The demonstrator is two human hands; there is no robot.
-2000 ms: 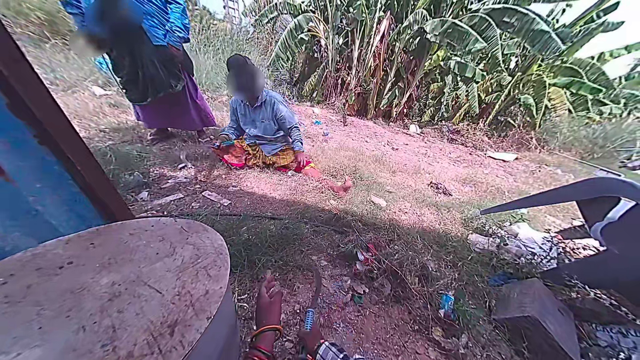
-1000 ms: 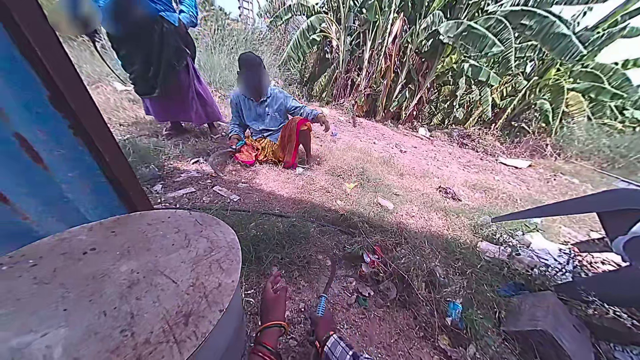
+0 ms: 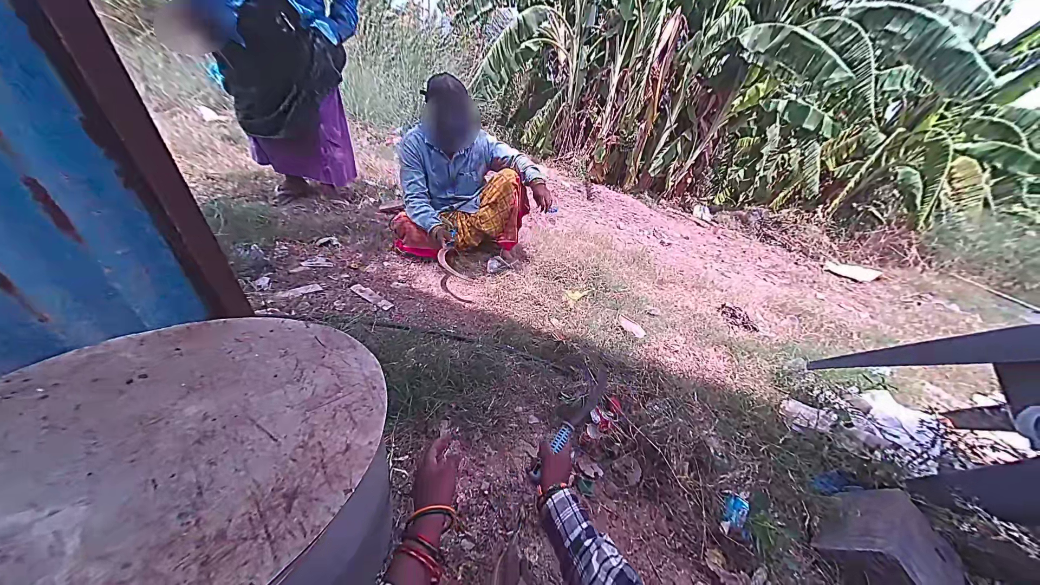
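Note:
My right hand (image 3: 556, 465), below a plaid cuff, is closed around the blue patterned handle of a sickle (image 3: 591, 394). Its dark curved blade points up and away over the dry grass and litter. To the left, my left hand (image 3: 437, 475), with orange and red bangles (image 3: 426, 536) on the wrist, is held low over the ground beside the drum; nothing is seen in it, and its fingers look partly curled. A seated person ahead holds another curved sickle (image 3: 452, 264) close to the ground.
A round metal drum (image 3: 187, 422) stands at left, by a blue metal sheet (image 3: 81, 195) with a brown frame. A person in a purple skirt (image 3: 313, 146) stands behind. At right are a stone block (image 3: 886, 536) and grey metal blades (image 3: 934, 348). Banana plants (image 3: 715, 97) grow beyond.
My right hand has moved forward with the sickle, its blade now tilted to the right. The seated person has drawn one knee up and now holds a sickle low in front.

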